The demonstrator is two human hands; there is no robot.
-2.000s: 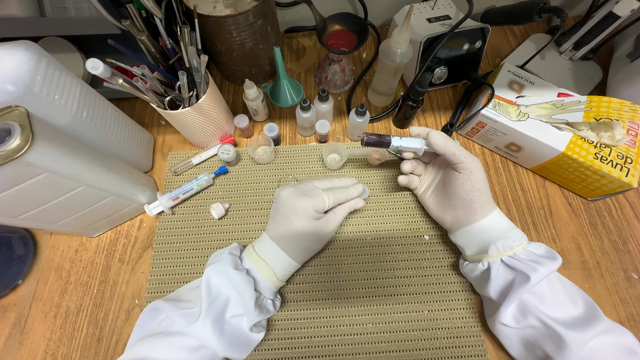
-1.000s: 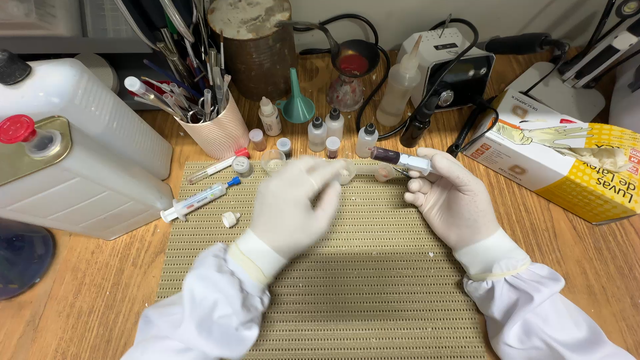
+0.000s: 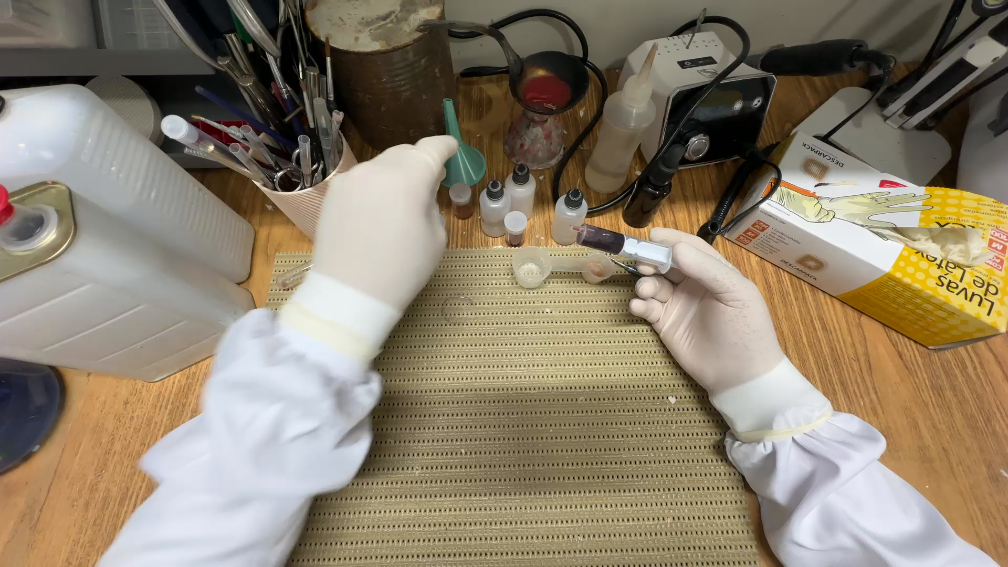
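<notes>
My gloved left hand (image 3: 386,224) is raised over the mat's back left, beside a green plastic funnel (image 3: 465,161). Its fingertips are turned away from view, so whether it holds anything is hidden. In my gloved right hand (image 3: 697,303) is a syringe (image 3: 626,246) with dark contents, pointing left, along with a thin dark metal tool (image 3: 626,268). Just left of that hand, a small cup with pinkish material (image 3: 597,268) and a clear cup with whitish material (image 3: 531,269) stand on the mat. Behind them are small dropper bottles (image 3: 569,216) and a small capped vial (image 3: 515,228).
A beige ribbed mat (image 3: 512,457) covers the middle of the wooden table. White plastic jugs (image 3: 118,299) stand left, near a cup of tools (image 3: 299,209). A latex glove box (image 3: 874,244) lies right. A control unit (image 3: 701,102) with black cables and a squeeze bottle (image 3: 620,134) stand behind.
My left hand has lifted from the middle of the mat and moved toward the funnel at the back left. My right hand still holds the syringe.
</notes>
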